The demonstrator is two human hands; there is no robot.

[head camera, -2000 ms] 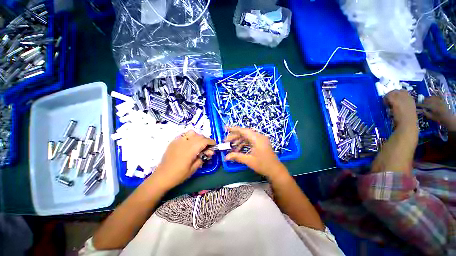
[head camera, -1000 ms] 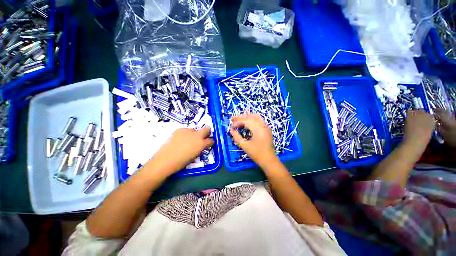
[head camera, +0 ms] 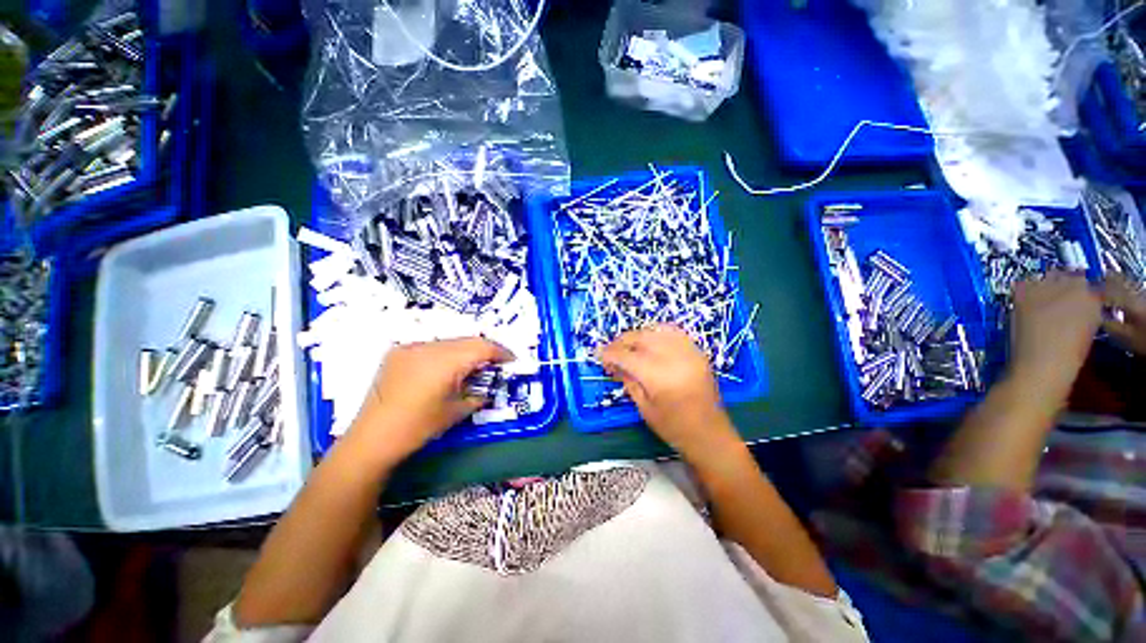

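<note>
My left hand (head camera: 434, 387) is over the near side of the left blue tray (head camera: 437, 440), its fingertips closed around a white sleeve that is mostly hidden. My right hand (head camera: 664, 381) is over the near edge of the middle blue tray (head camera: 601, 420) and pinches one end of a thin white rod (head camera: 559, 362). The rod lies level between both hands, its left end at my left fingertips. White sleeves (head camera: 342, 364) and shiny metal tubes (head camera: 440, 245) fill the left tray. Tangled thin rods (head camera: 641, 245) fill the middle tray.
A white tub (head camera: 113, 377) with loose metal cylinders stands at left. A clear bag (head camera: 434, 101) covers the left tray's back. A clear container (head camera: 672, 63) stands at the back. A blue tray (head camera: 823, 283) of metal tubes and another person's hands (head camera: 1053, 327) are at right.
My hands have come together over the trays from their separate piles, and a thin rod now spans between them. The neighbour's hands have shifted slightly.
</note>
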